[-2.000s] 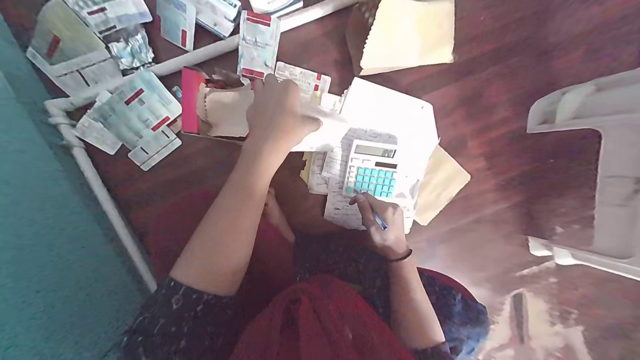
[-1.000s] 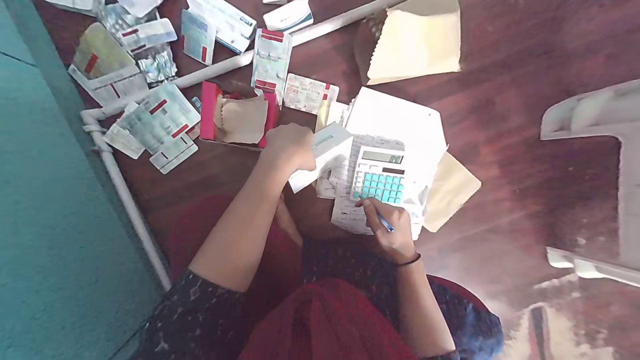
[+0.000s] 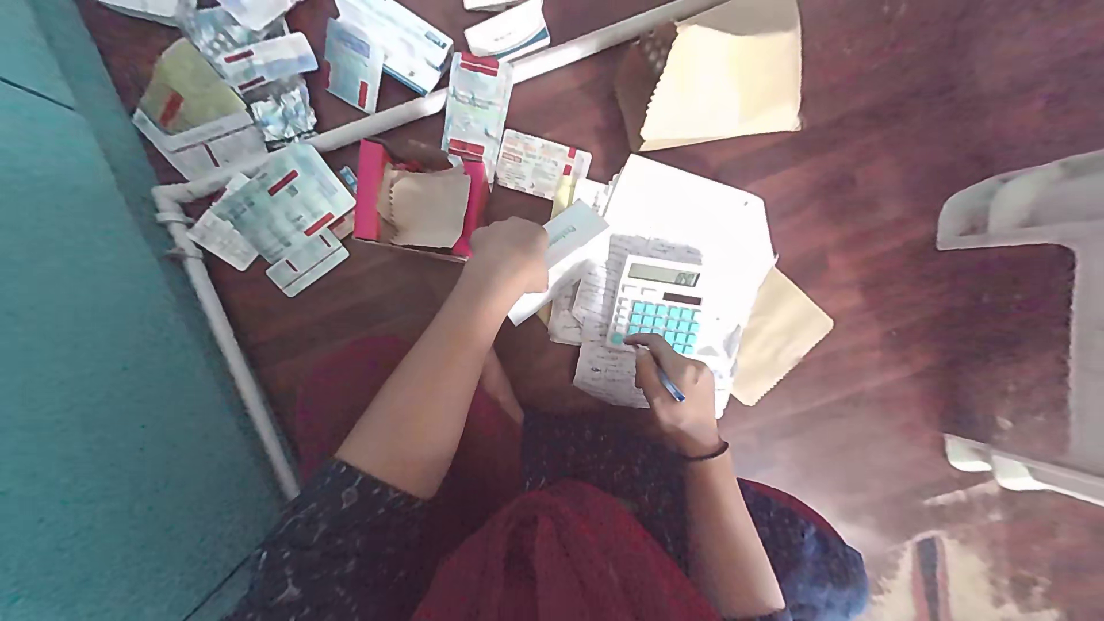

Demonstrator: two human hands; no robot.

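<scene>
My left hand [image 3: 511,254] grips a white medicine carton [image 3: 565,250], tilted beside the papers. In my right hand [image 3: 681,388] is a blue pen [image 3: 670,385], and a finger of that hand rests at the lower left keys of a white calculator [image 3: 660,302] with turquoise keys. The calculator lies on handwritten papers [image 3: 604,371], with white sheets [image 3: 690,198] above them. Left of the carton stands an open pink-red box [image 3: 369,194] with brown paper envelopes [image 3: 427,207] inside. A blister pack [image 3: 539,164] lies just above my left hand.
Medicine strips [image 3: 289,203] and cartons [image 3: 397,39] lie at the upper left around a white pipe [image 3: 228,345] by a teal wall [image 3: 69,345]. Brown paper envelopes [image 3: 724,78] are at the top, another [image 3: 780,336] beside the papers. White plastic furniture [image 3: 1018,207] stands at the right.
My left hand has moved from over the pink-red box's right side to the carton beside the papers. My right hand stays at the calculator with the pen.
</scene>
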